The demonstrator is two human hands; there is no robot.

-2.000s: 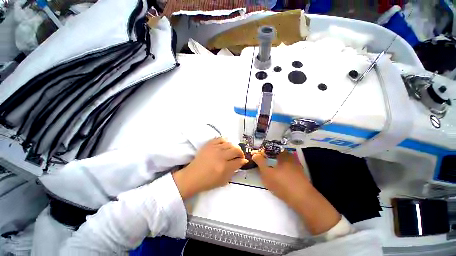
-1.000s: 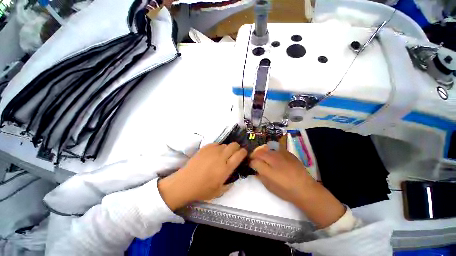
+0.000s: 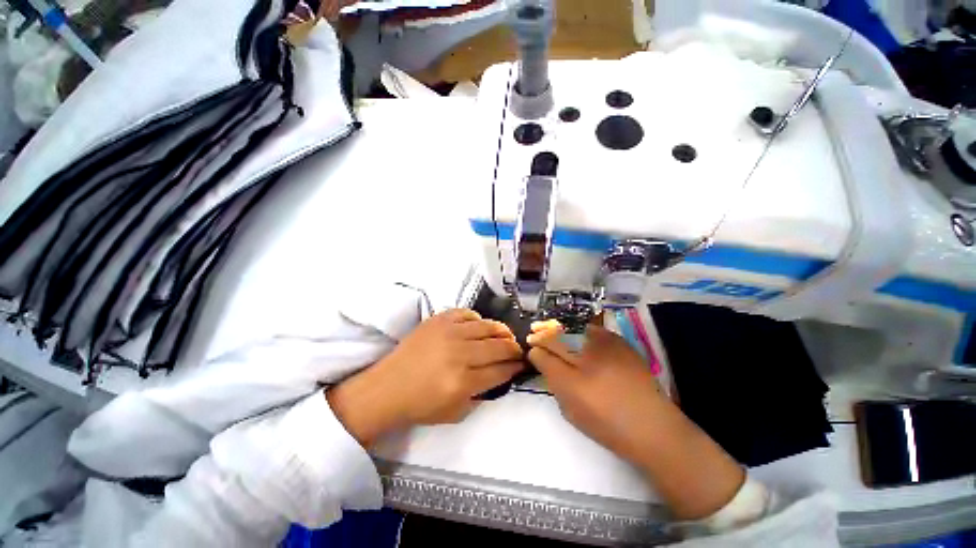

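Observation:
A small black fabric piece [image 3: 497, 306] lies at the needle area of the sewing machine [image 3: 642, 182]. My left hand [image 3: 444, 366] is on its left side, with fingertips pinching or pressing the cloth. My right hand [image 3: 599, 383] is just right of it, fingertips on the black cloth close to the left ones, in front of the presser foot. A light grey-white panel [image 3: 268, 369] extends left from under my left hand and forearm. The needle tip and the gripped cloth edge are mostly hidden by fingers and metal parts.
A fanned stack of black-edged panels [image 3: 161, 203] lies at the left. A stack of black pieces [image 3: 738, 380] is right of my right hand, with a pink and blue tool [image 3: 644, 340] beside it. A smartphone [image 3: 918, 441] lies far right. A measuring scale [image 3: 514, 514] runs along the front edge.
Since one second ago, less black cloth shows around my fingers, and my fingertips are closer together at the needle area. The camera view has shifted slightly, moving the machine left and down in the picture.

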